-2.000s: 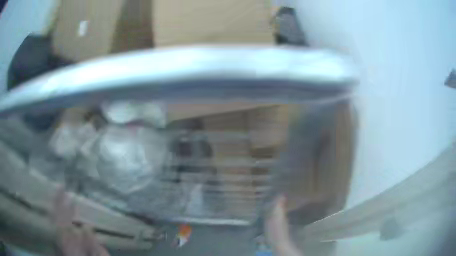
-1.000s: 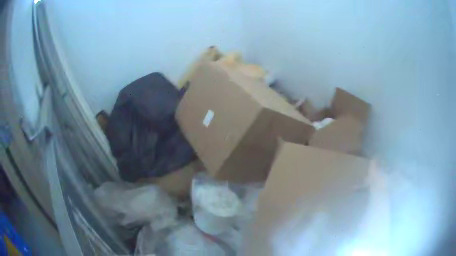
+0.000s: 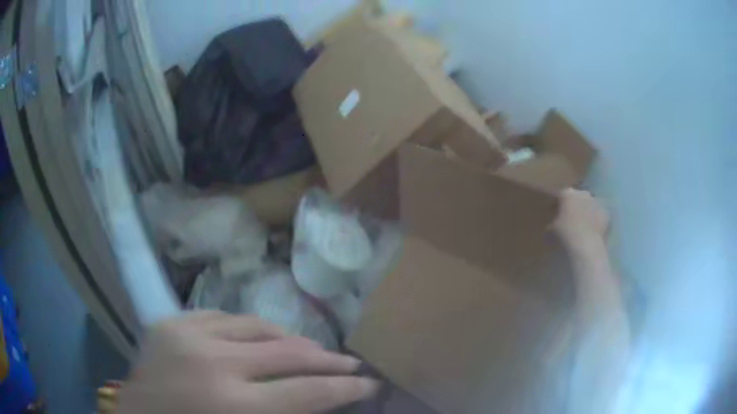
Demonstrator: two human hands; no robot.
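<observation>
A large brown carton with a raised flap (image 3: 477,315) lies tilted over the waste heap in front of me. My right hand (image 3: 580,217) grips the upper right corner of its flap, arm stretched forward. My left hand (image 3: 250,368) is large and blurred at the bottom, palm down, fingers stretched to the right, fingertips near the carton's lower left edge. I see nothing held in it; its underside is hidden. The pale metal rail (image 3: 129,218) runs down to the back of my left hand.
A black rubbish bag (image 3: 242,105) and another brown carton with a white label (image 3: 372,105) lie behind. Crumpled translucent plastic (image 3: 202,226) and a round whitish bundle (image 3: 331,242) lie left of the front carton. A white wall (image 3: 646,89) bounds the right. Blue material shows at the far left edge.
The view has swung from the rail to the heap, then tilted lower. Both hands now show clearly; the right is on the front carton's flap, which stands more fully in view.
</observation>
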